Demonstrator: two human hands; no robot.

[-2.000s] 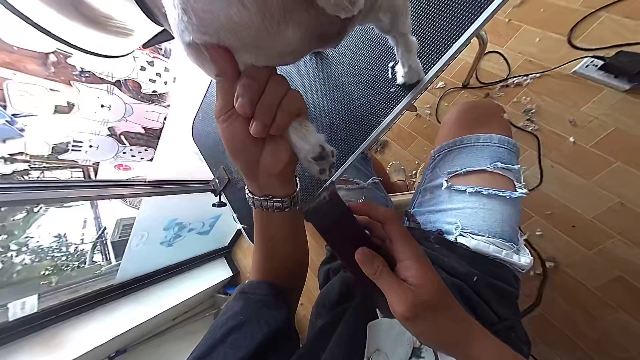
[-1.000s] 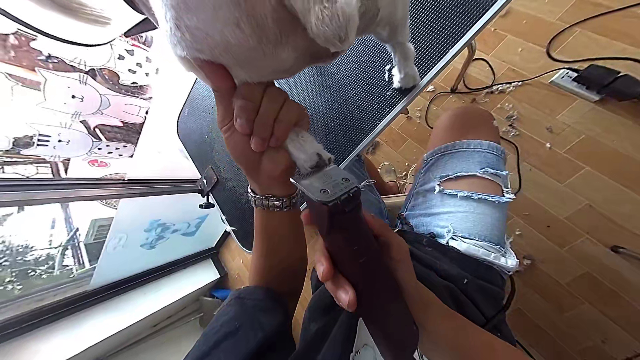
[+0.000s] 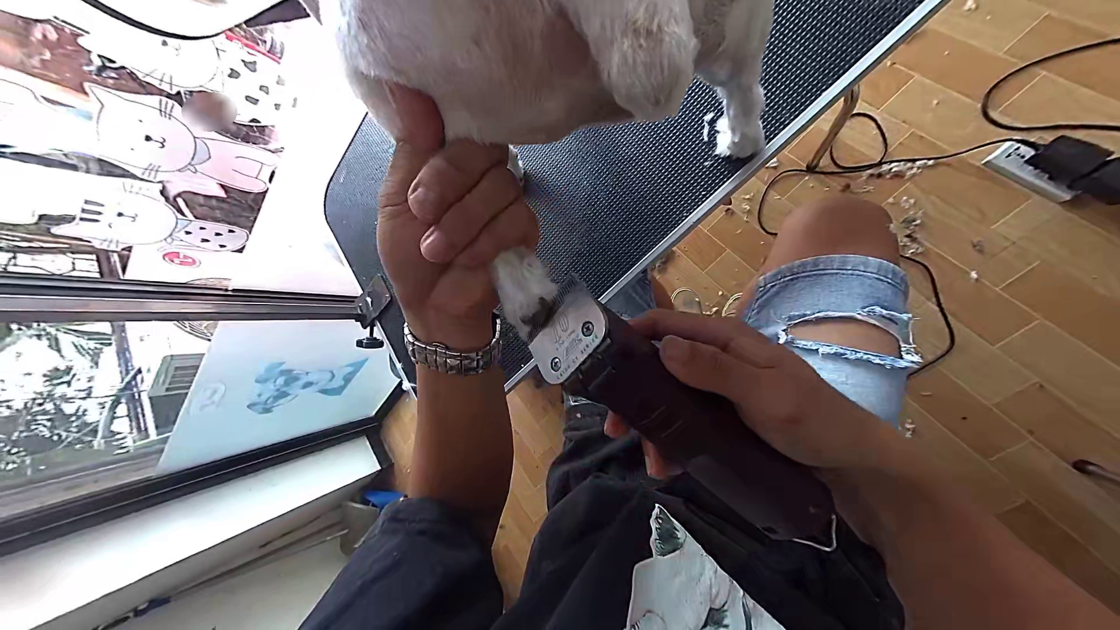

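A white, short-coated dog (image 3: 525, 70) stands on a black textured grooming table (image 3: 604, 184); its head is out of view. My left hand (image 3: 464, 210), with a metal-link watch band at the wrist, is wrapped around one of its legs. The white paw (image 3: 525, 289) sticks out below my fingers. In my right hand (image 3: 761, 376) is a dark electric hair clipper (image 3: 700, 420), its metal blade (image 3: 569, 337) touching or very close to the paw's underside. Another leg (image 3: 739, 114) rests near the table's metal edge.
Left stands a window (image 3: 70, 411) with cat and dog drawings, its white sill (image 3: 219, 507) below. A clamp (image 3: 372, 302) sits at the table's corner. Right, a power strip (image 3: 1028, 171), black cables (image 3: 936, 315) and hair clippings (image 3: 906, 223) lie on the tiled floor.
The clipper was below the paw two seconds ago; its blade then came up to the paw and is now tilted against or beside it. My left hand keeps its hold on the leg.
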